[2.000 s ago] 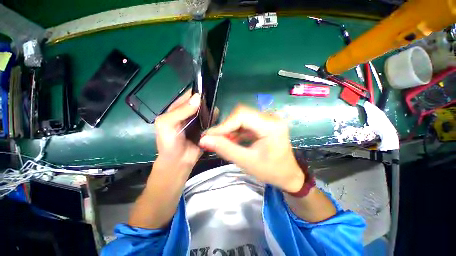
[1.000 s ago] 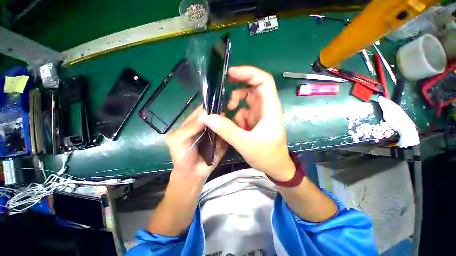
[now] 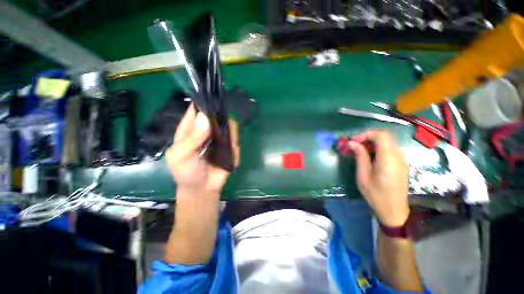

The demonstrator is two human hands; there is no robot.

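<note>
My left hand (image 3: pixel 198 146) holds a glossy black phone screen or slab (image 3: pixel 211 74) upright, nearly edge-on, with a clear film (image 3: pixel 175 49) standing out from its left side. My right hand (image 3: pixel 384 172) is low over the mat at the right, its fingertips on a small pink-red tube (image 3: pixel 346 144); motion blur hides the exact hold. A blue pick (image 3: pixel 326 139) lies just left of the tube. A small flat red square (image 3: pixel 292 161) lies on the green mat between the hands.
Tweezers (image 3: pixel 373 116) and a red-handled tool (image 3: pixel 428 127) lie at the right under an orange barrel (image 3: pixel 459 66). A white cup (image 3: pixel 494 103) stands far right. Dark phone parts (image 3: pixel 166 123) and white cables (image 3: pixel 63 204) are at the left.
My right hand has left the slab and moved right to the pink-red tube, which is off its former spot. My left hand has raised the slab. The red square now shows on the mat.
</note>
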